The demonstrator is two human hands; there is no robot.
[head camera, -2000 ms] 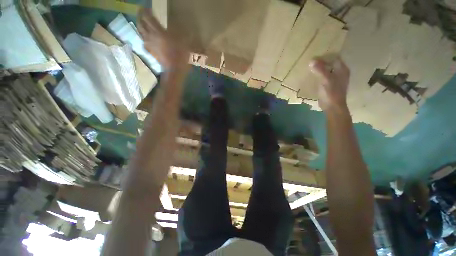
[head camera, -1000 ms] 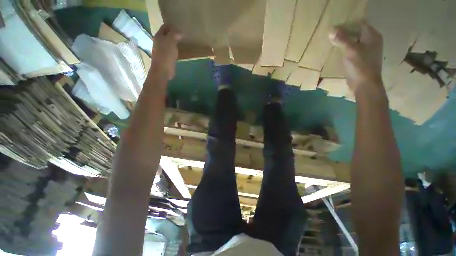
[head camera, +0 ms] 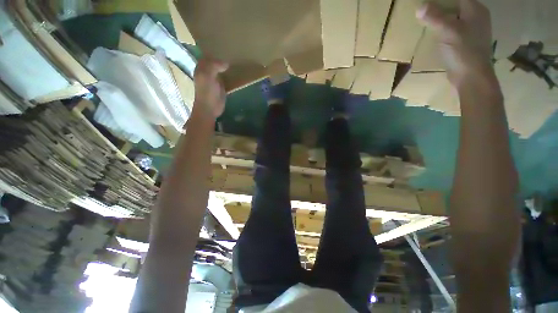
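A nested stack of open boxes (head camera: 339, 36) spans the top of the view, its lids fanned like overlapping tongues. The leftmost folded mailer box (head camera: 257, 30) shows its flat brown inside. My left hand (head camera: 210, 88) grips this box's near left corner. My right hand (head camera: 459, 40) has its fingers curled on the right part of the stack, near the top edge; its fingertips are partly hidden. Flat brown die-cut blanks (head camera: 520, 98) lie on the floor at the right.
Crumpled whitish wrap (head camera: 144, 85) and leaning pale sheets (head camera: 46, 73) are at the left. Below them stand many packed cardboard edges (head camera: 79, 162). A wooden pallet (head camera: 330, 208) lies under my legs. Dark clothing of a person shows at the lower right (head camera: 541, 257).
My left hand has come down onto the box's near left corner. My right hand has moved right and up along the stack. The leftmost box now shows more of its inside.
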